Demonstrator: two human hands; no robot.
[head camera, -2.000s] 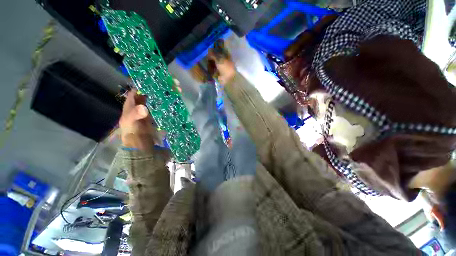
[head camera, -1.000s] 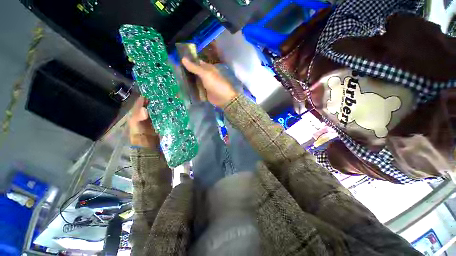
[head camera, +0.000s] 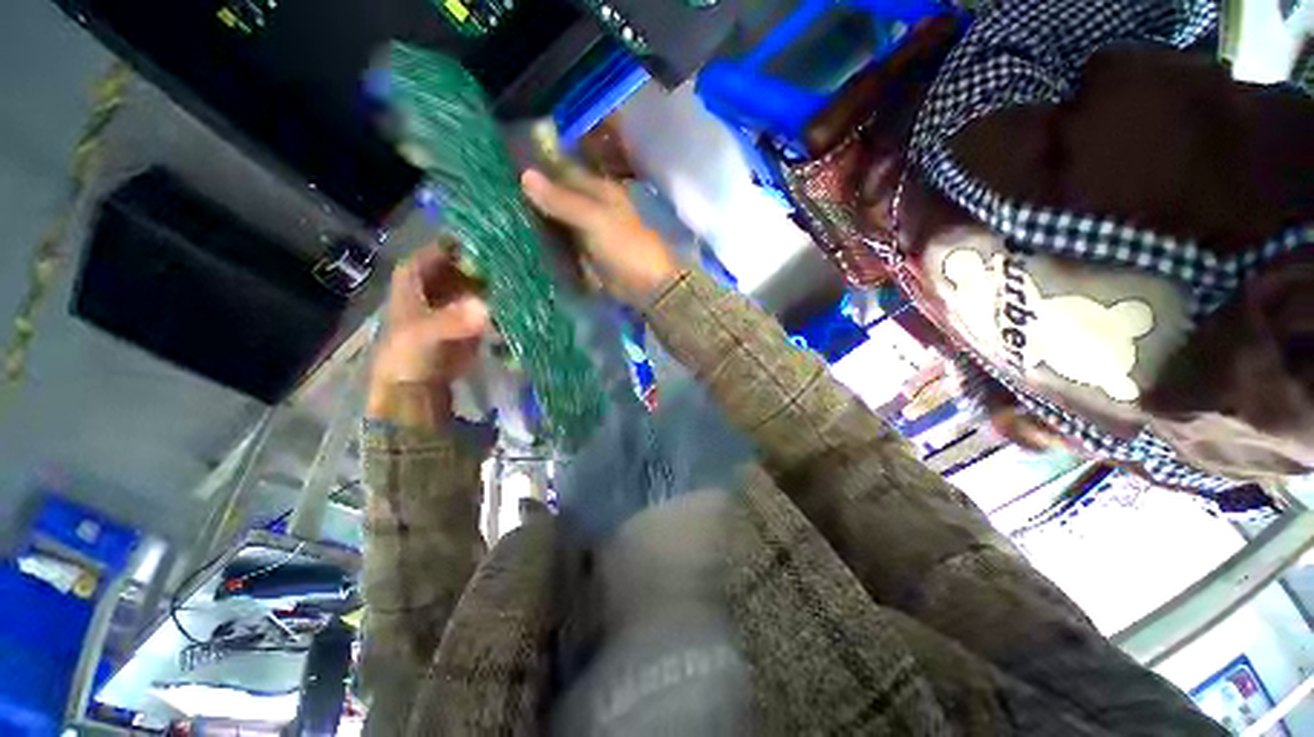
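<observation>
A long green printed circuit board (head camera: 497, 238) is held up in front of me, slanting from upper left to lower right and blurred by motion. My left hand (head camera: 430, 324) grips its left edge near the middle. My right hand (head camera: 605, 223) is just right of the board's upper half, its fingers closed on a small brush or block (head camera: 548, 141) with a tan end, blurred. I cannot tell whether this tool touches the board. The black tray (head camera: 260, 123) lies behind the board, with other boards partly visible at the top edge.
A dark grey divider sheet (head camera: 666, 32) with boards is at the top. A blue crate (head camera: 807, 65) is beside it. A black box (head camera: 195, 281) stands on the floor at left. Another person (head camera: 1095, 187) is close on the right. A bench with tools (head camera: 260, 619) is at lower left.
The board has swung slightly right and blurred. My left hand has moved right and up with it. My right hand came up from the blue crate earlier and now stays beside the board.
</observation>
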